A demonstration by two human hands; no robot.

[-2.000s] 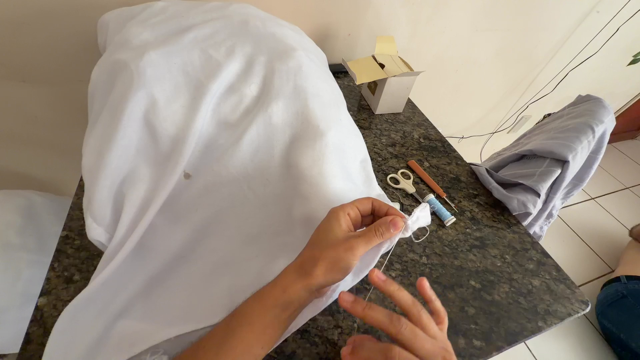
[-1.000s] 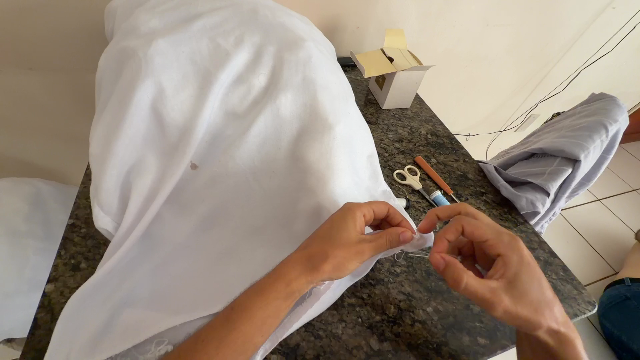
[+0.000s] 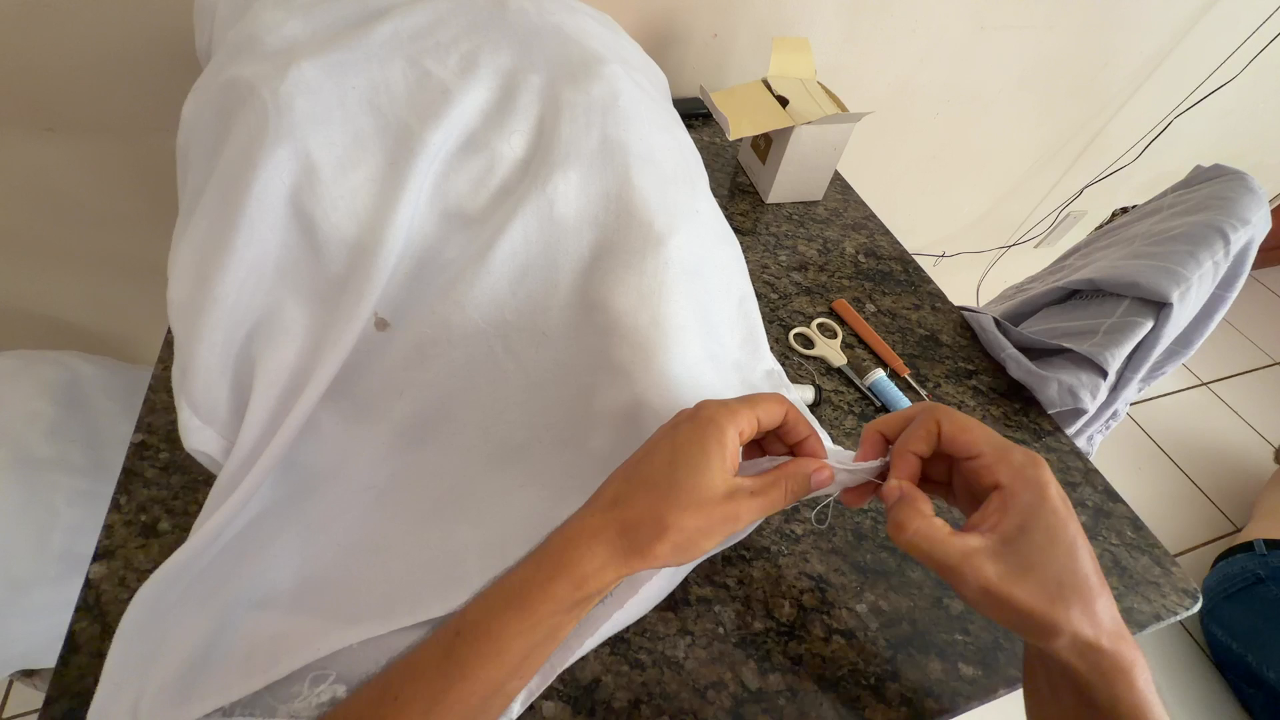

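Observation:
A large white cloth (image 3: 480,300) is heaped over the dark granite table. My left hand (image 3: 715,475) pinches its edge between thumb and fingers near the right side. Just right of it, my right hand (image 3: 965,510) has its fingertips closed on the end of the same edge; a fine thread shows there, and whether a needle is held cannot be told. A small loop of thread (image 3: 822,511) hangs below the cloth between the hands. Beyond them lie cream-handled scissors (image 3: 822,345), an orange-handled seam ripper (image 3: 870,338), a light blue thread spool (image 3: 886,390) and a partly covered white spool (image 3: 806,394).
An opened cardboard box (image 3: 790,160) stands at the back of the granite table (image 3: 780,620). A greyish cloth with stripes (image 3: 1130,290) hangs beyond the right edge, below black cables on the wall (image 3: 1090,185). Part of a person in denim (image 3: 1245,610) shows at far right.
My right hand was spread below the cloth edge two seconds ago; it has come up to the edge and its fingers have closed there. My left hand keeps its pinch.

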